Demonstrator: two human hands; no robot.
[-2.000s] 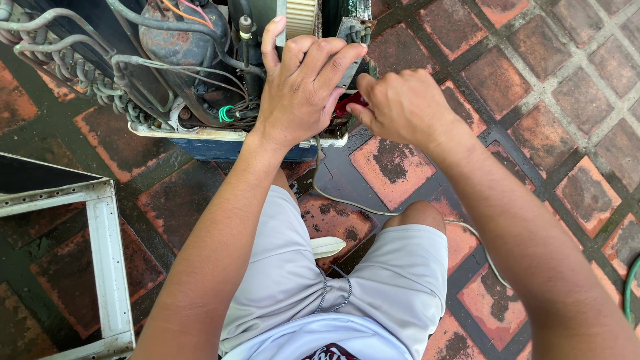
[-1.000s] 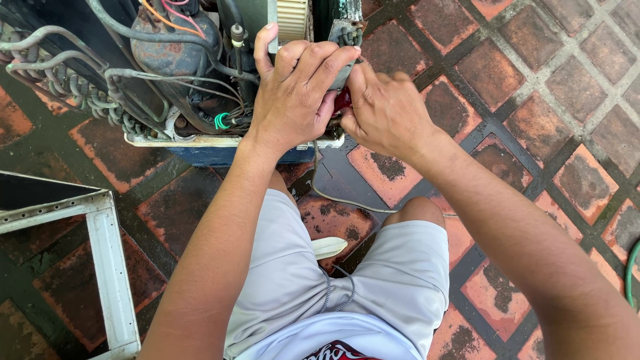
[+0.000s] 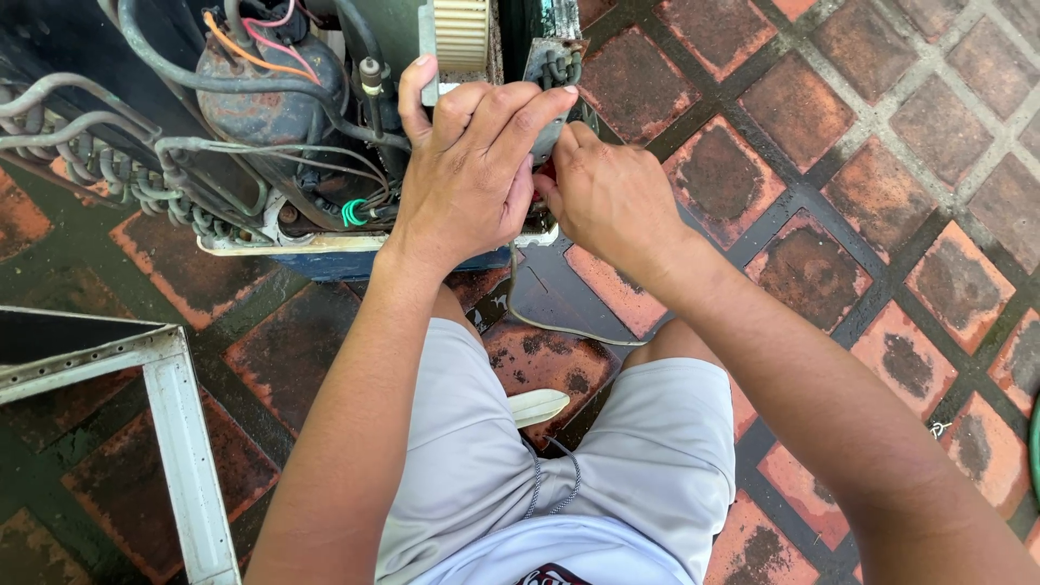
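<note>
An opened air conditioner's base tray (image 3: 325, 244) carries a rusty compressor (image 3: 264, 101), copper tubes, wires and a ribbed blower wheel (image 3: 461, 34). At its right end stands a grey metal plate (image 3: 546, 136) with small dark fittings on top. My left hand (image 3: 479, 154) lies against this plate, its fingers spread over it and its forefinger raised by the metal bracket. Close beside it, my right hand (image 3: 609, 183) is closed on a red object, mostly hidden by the fingers, at the plate's lower edge. What the red object is, I cannot tell.
A white metal frame (image 3: 175, 431) stands at the lower left. A power cord (image 3: 561, 329) runs from the unit across the wet tiled floor towards my knee. A pale leaf (image 3: 538, 406) lies between my legs. Part of a green hose (image 3: 1034, 447) shows at the right edge.
My right hand, somewhat apart from the left two seconds ago, has come in close against the left hand and the plate. The left hand stays at the plate.
</note>
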